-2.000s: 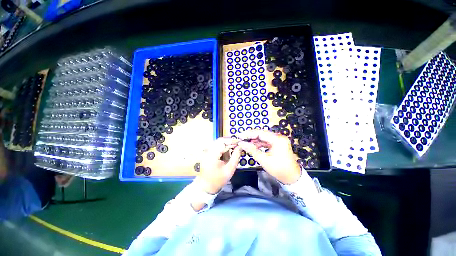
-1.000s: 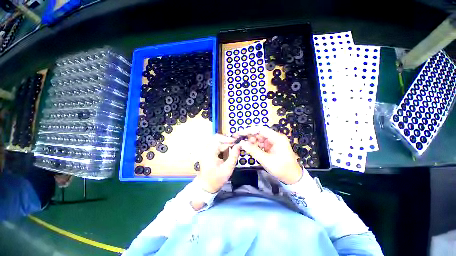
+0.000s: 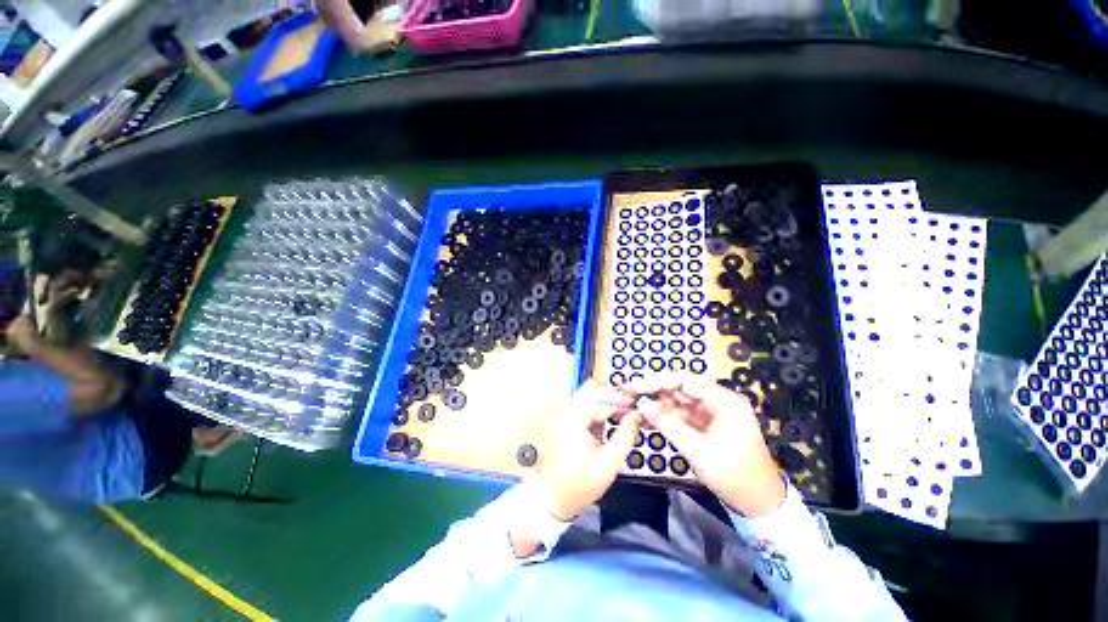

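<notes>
My left hand [image 3: 581,447] and my right hand [image 3: 719,440] meet over the near end of the black tray [image 3: 838,401]. Their fingertips pinch a small dark part [image 3: 640,400], mostly hidden by the fingers. Under them lies the adhesive sheet [image 3: 657,318], white with rows of dark rings; its near part is partly covered by my hands. Loose black parts [image 3: 778,295] fill the right side of the black tray. The blue tray [image 3: 391,352], left of it, holds many loose black parts [image 3: 486,298] on a tan bottom, with a single one [image 3: 526,454] near my left hand.
Stacked clear trays [image 3: 292,304] stand left, beyond them a tray of dark parts [image 3: 174,277] and a person in blue [image 3: 61,425]. White dotted sheets [image 3: 905,340] lie right, then a ringed sheet [image 3: 1075,395] on clear plastic [image 3: 999,386]. A pink basket [image 3: 464,29] and another person's hand [image 3: 359,27] are behind.
The view has tilted up and turned left, so the trays appear lower and further right, and the far line shows. My hands stay together at the small part.
</notes>
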